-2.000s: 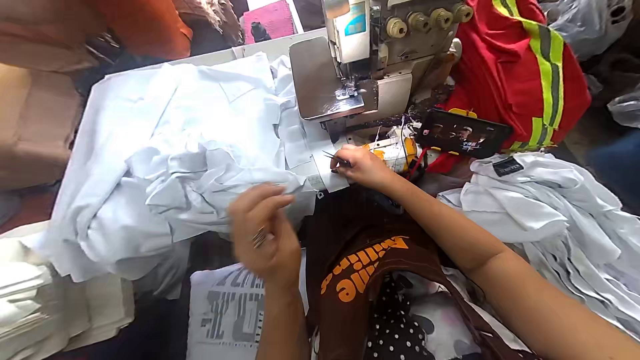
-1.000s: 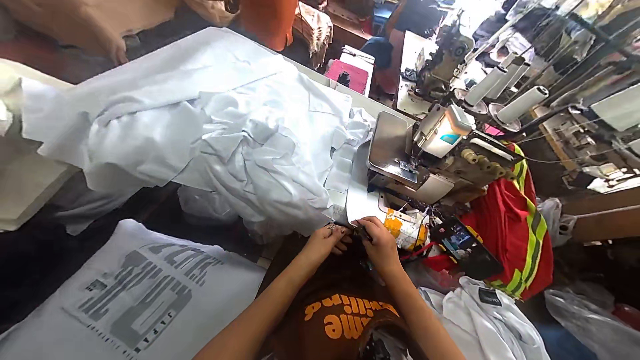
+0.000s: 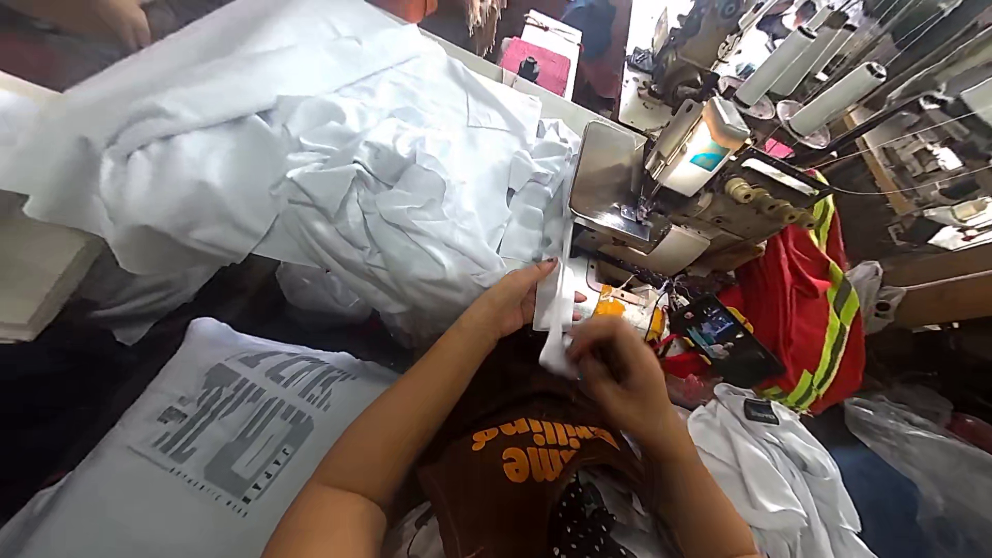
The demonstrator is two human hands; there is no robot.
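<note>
A narrow white fabric strip (image 3: 559, 310) hangs down at the near edge of the sewing table, in front of an overlock sewing machine (image 3: 697, 147). My left hand (image 3: 523, 298) is closed on the strip, with fingertips showing behind it. My right hand (image 3: 616, 368), blurred, is at the strip's lower end with curled fingers; whether it grips the cloth cannot be made out. A large heap of white cloth (image 3: 372, 178) covers the table to the left of the machine. The metal plate (image 3: 608, 170) of the machine lies beyond my hands.
White thread cones (image 3: 837, 97) stand behind the machine. A phone (image 3: 725, 337) with a lit screen and a red garment (image 3: 806, 302) with yellow-green bands are at right. White shirts (image 3: 775, 465) lie lower right, a printed white cloth (image 3: 225, 442) lower left. Another person's hand (image 3: 128, 23) shows top left.
My two hands were close together one second ago and are now apart, with the white strip stretched down between them. The view has swung toward the right since the oldest frame.
</note>
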